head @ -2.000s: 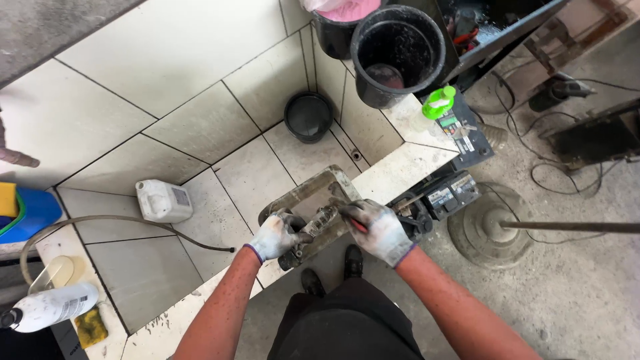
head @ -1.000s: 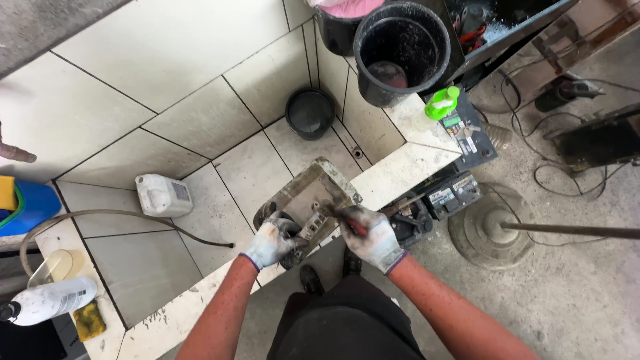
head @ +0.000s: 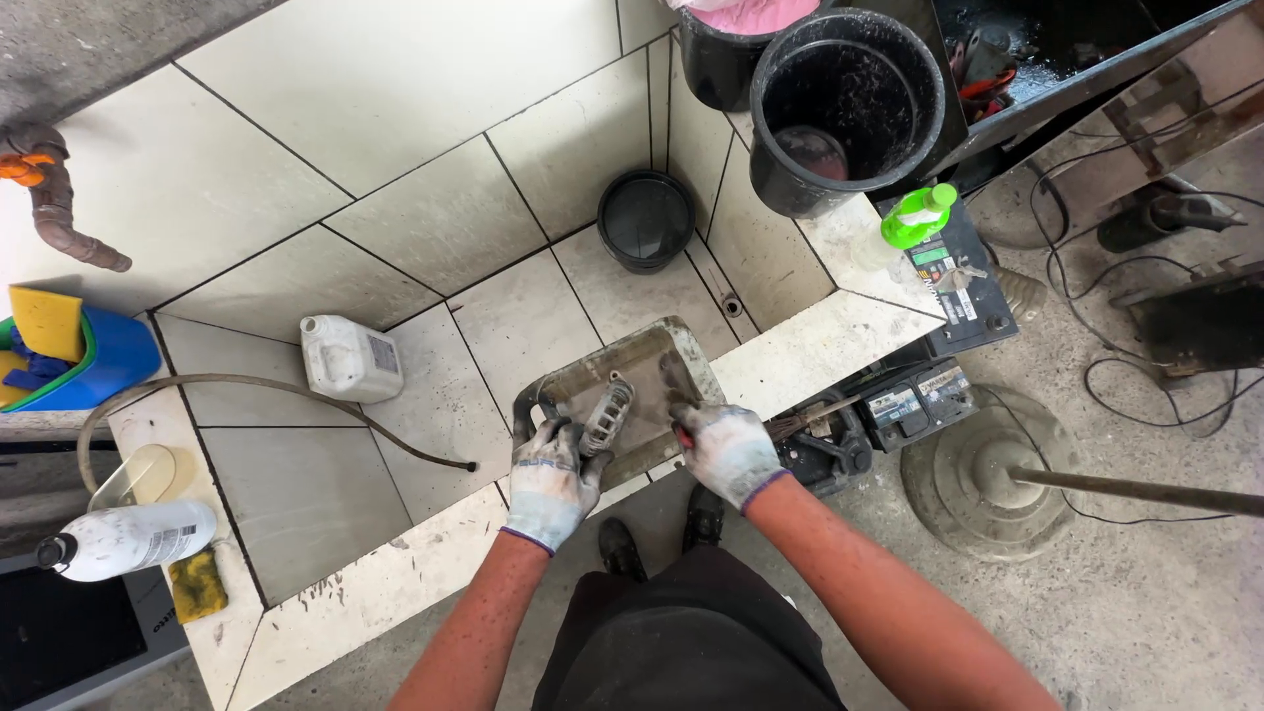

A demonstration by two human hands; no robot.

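My gloved left hand [head: 555, 476] is at the near left edge of a grimy rectangular pan [head: 696, 360], which rests at the rim of the tiled basin. Its fingers touch a greyish ribbed part [head: 607, 415] that lies tilted over the pan; a dark curved piece [head: 528, 413] shows just above the fingers. My gloved right hand [head: 729, 449] is closed around a tool with a red handle [head: 683, 436] at the pan's right side. The tool's working end points into the pan and is hard to make out. Murky liquid seems to lie in the pan.
The tiled basin [head: 395, 563] holds a white jug [head: 351, 358], a hose [head: 326, 395] and a black bucket [head: 646, 219]. Another black bucket [head: 847, 109] and a green-topped bottle [head: 918, 215] stand on the right ledge. A white bottle [head: 128, 538] and a sponge [head: 197, 585] are at left.
The ribbed part has turned more upright in view and shows more plainly. My right hand has moved away from it, toward the pan's right side, with the red-handled tool.
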